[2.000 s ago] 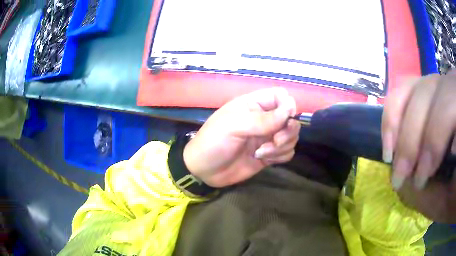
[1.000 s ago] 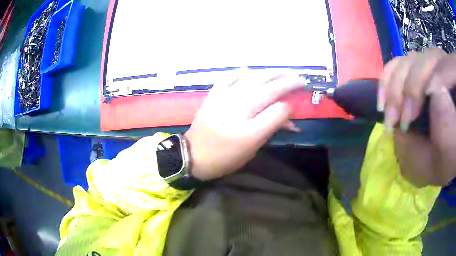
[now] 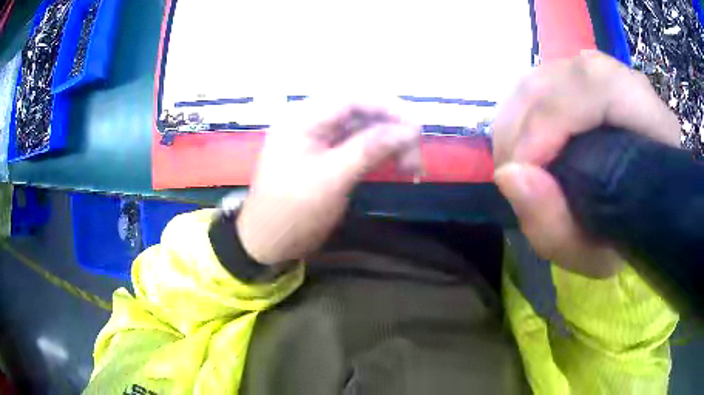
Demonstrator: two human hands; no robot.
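The laptop lid panel (image 3: 347, 54), glaring white with a dark rim, lies on the red pad (image 3: 212, 162). A small metal hinge (image 3: 167, 137) sticks out at its lower left corner. My right hand (image 3: 575, 154) is closed around the thick black electric screwdriver (image 3: 648, 193) at the panel's lower right; the hand hides the bit and that corner. My left hand (image 3: 316, 177), blurred, is over the panel's lower edge with fingers curled. Dark specks show at its fingers, but whether it holds screws cannot be told.
A hinge bin (image 3: 55, 116) and a smaller screw bin (image 3: 99, 62) stand at the left on the green bench (image 3: 116, 139). Another heaped bin (image 3: 664, 62) is at the right. A lower blue bin (image 3: 96, 239) sits below the bench edge at left.
My left hand has drawn back leftward from the panel's lower right corner, and its fingers have curled. My right hand and the screwdriver have turned, with the tool's body now angled towards the lower right.
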